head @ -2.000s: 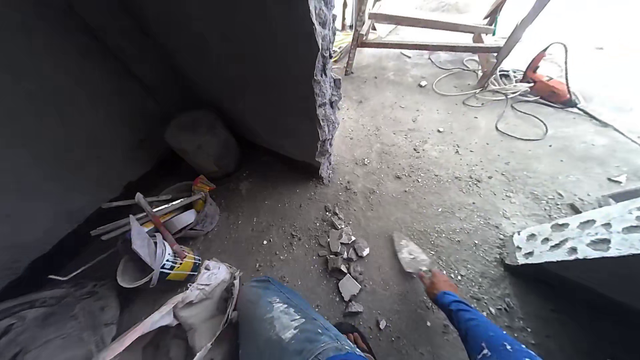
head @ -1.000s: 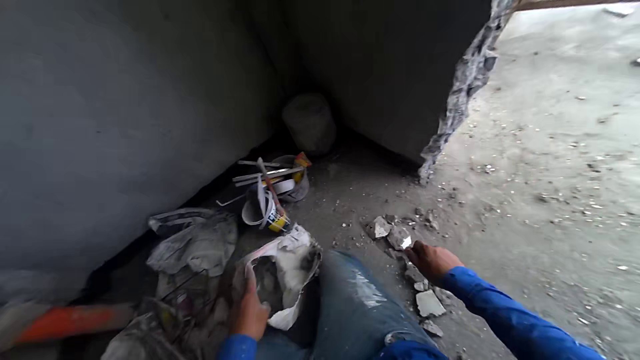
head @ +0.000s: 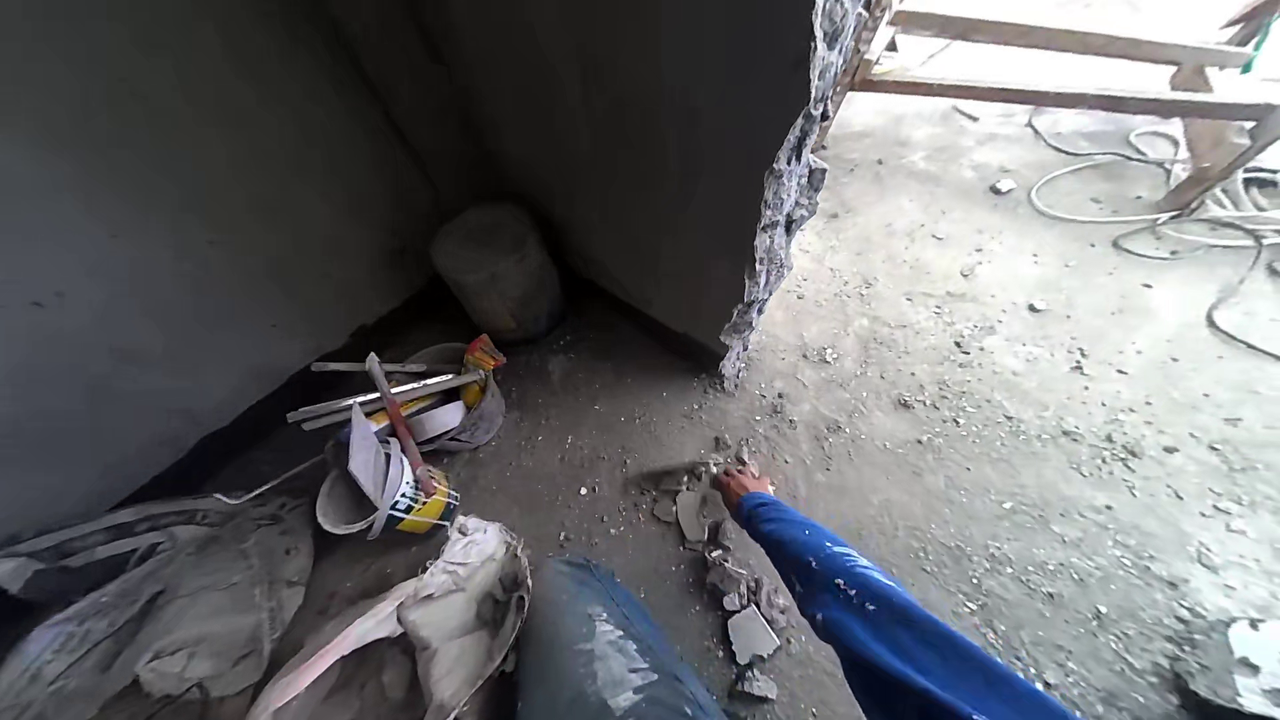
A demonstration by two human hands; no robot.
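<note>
My right hand (head: 745, 487) is low over the concrete floor at the top of a line of broken mortar or concrete pieces (head: 752, 634). Its fingers are curled around the mostly hidden handle of a trowel (head: 672, 468), whose thin blade shows edge-on and blurred, pointing left over the rubble. My left hand is out of view. An open, dusty woven sack (head: 465, 610) stands left of my knee in worn jeans. Beyond it is a plastic bucket (head: 425, 510) with a wooden-handled tool and a flat piece in it.
Behind the bucket, a second container (head: 480, 415) holds strips. A rounded block (head: 500, 270) stands in the wall corner. The broken wall edge (head: 780, 220) rises ahead. More sacking (head: 220, 600) lies left. A wooden trestle (head: 1060, 95) and coiled cable (head: 1090, 215) are at upper right.
My left hand, at the sack one second ago, has left the view. My right hand, out to the right of the rubble two seconds ago, is now at the rubble's far end.
</note>
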